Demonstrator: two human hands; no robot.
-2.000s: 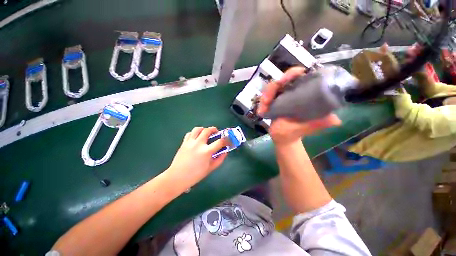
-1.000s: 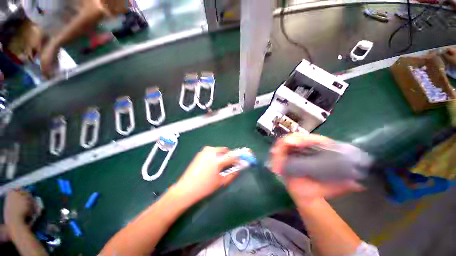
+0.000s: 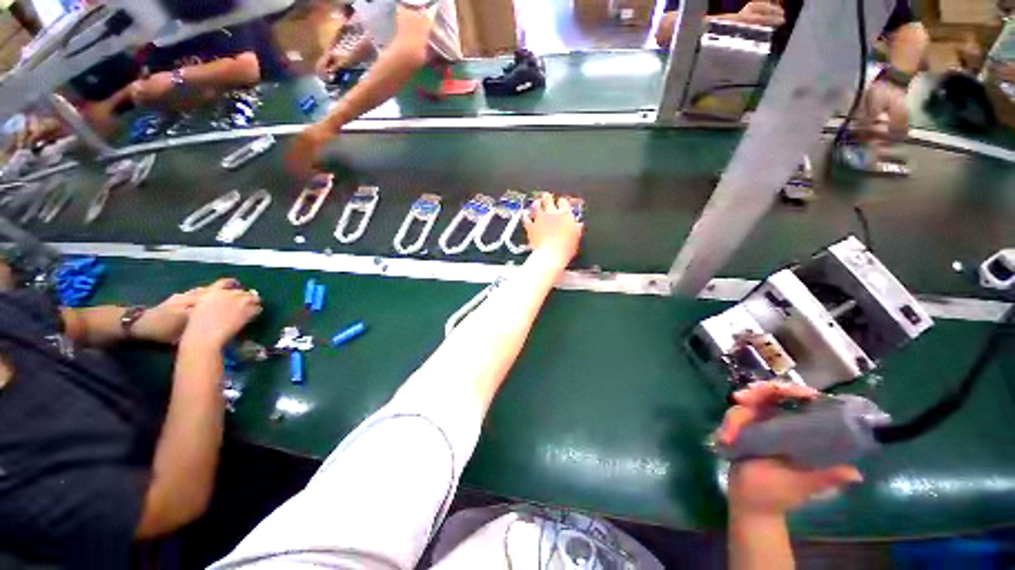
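My left hand [image 3: 553,228] reaches over the metal rail to the conveyor belt. Its fingers are on the solid end of a device housing at the right end of a row; the hand hides most of that end. Similar pale loops with blue ends [image 3: 421,223] lie to its left. Another pale loop [image 3: 476,307] lies on the green bench, partly hidden by my left forearm. My right hand [image 3: 770,479] holds the grey electric screwdriver [image 3: 818,432] over the bench at the right, in front of the white-and-dark screw feeder [image 3: 785,323]. The bit is not clearly visible.
A slanting metal post [image 3: 757,145] stands left of the feeder. A person in dark clothing works at the left, beside loose blue cells [image 3: 348,334] and small metallic parts. Another person's hand [image 3: 309,150] reaches over the belt. A black cable [image 3: 957,390] runs from the screwdriver.
My left hand has moved from the bench, where it held a housing, up and forward to the row on the belt. The view has turned left; my right hand still holds the screwdriver.
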